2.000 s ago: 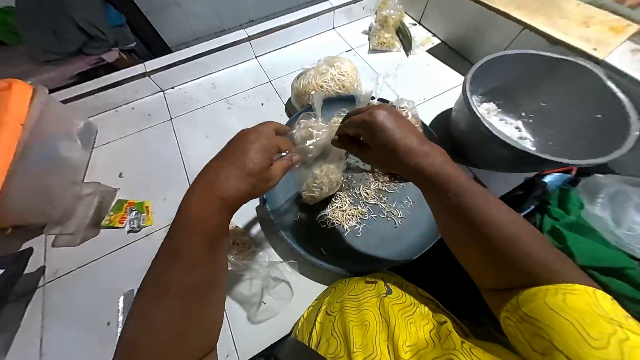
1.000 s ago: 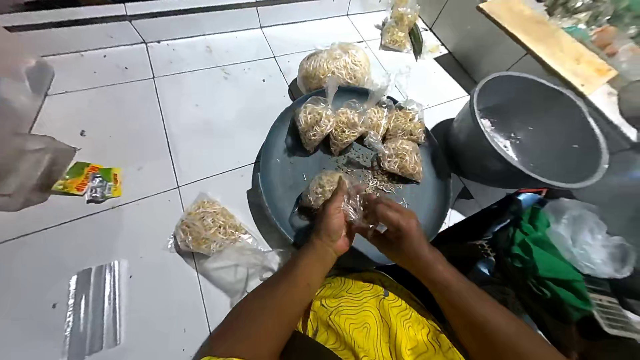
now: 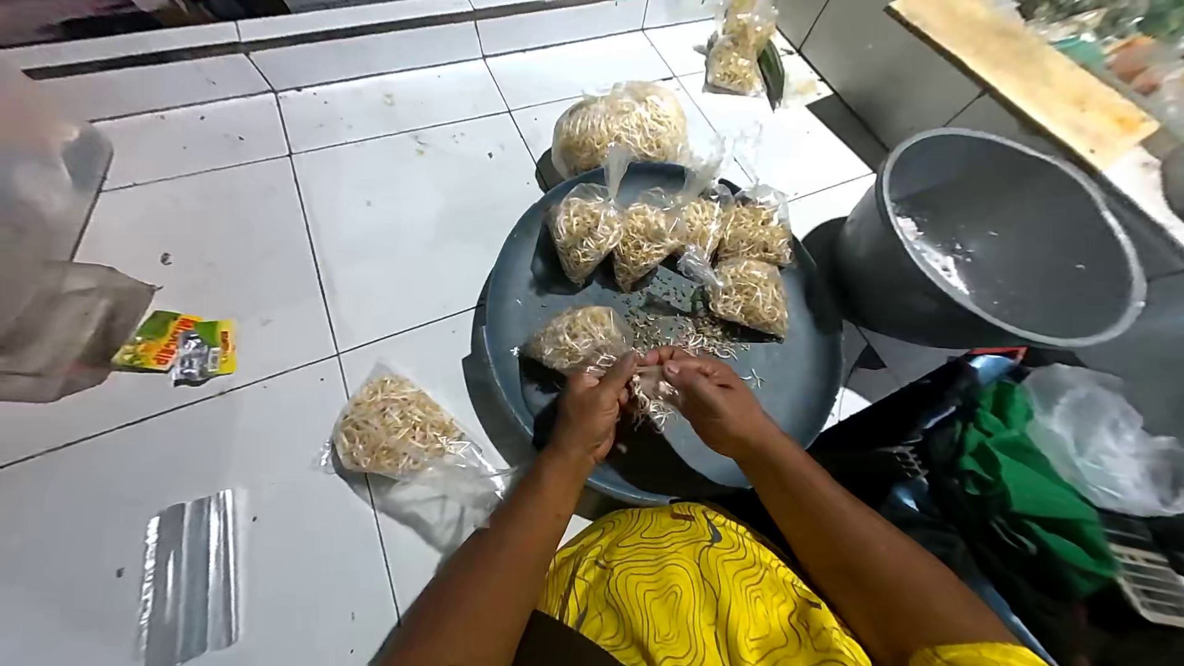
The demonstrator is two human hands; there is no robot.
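Note:
A round grey basin (image 3: 504,277) holds several clear plastic bags of bean sprouts (image 3: 645,236) at its far side. Over its near part, my left hand (image 3: 594,402) pinches the gathered neck of another bag of bean sprouts (image 3: 578,339), whose full end rests in the basin. My right hand (image 3: 717,393) is close beside it, its fingers closed on the same thin plastic. Loose sprouts (image 3: 698,338) lie scattered on the basin floor, and a few hang under my fingers.
At left on the tiles lie a bag of sprouts (image 3: 398,425), flat clear plastic (image 3: 190,578) and a printed packet (image 3: 176,347). A large sprout bag (image 3: 629,125) stands behind the basin. Right are a deep grey tub (image 3: 1008,240), a wooden board (image 3: 1027,79) and green cloth (image 3: 1022,481).
My hands have come down toward the near part of the basin, and the bag lifted between them two seconds ago now rests there. The view has shifted.

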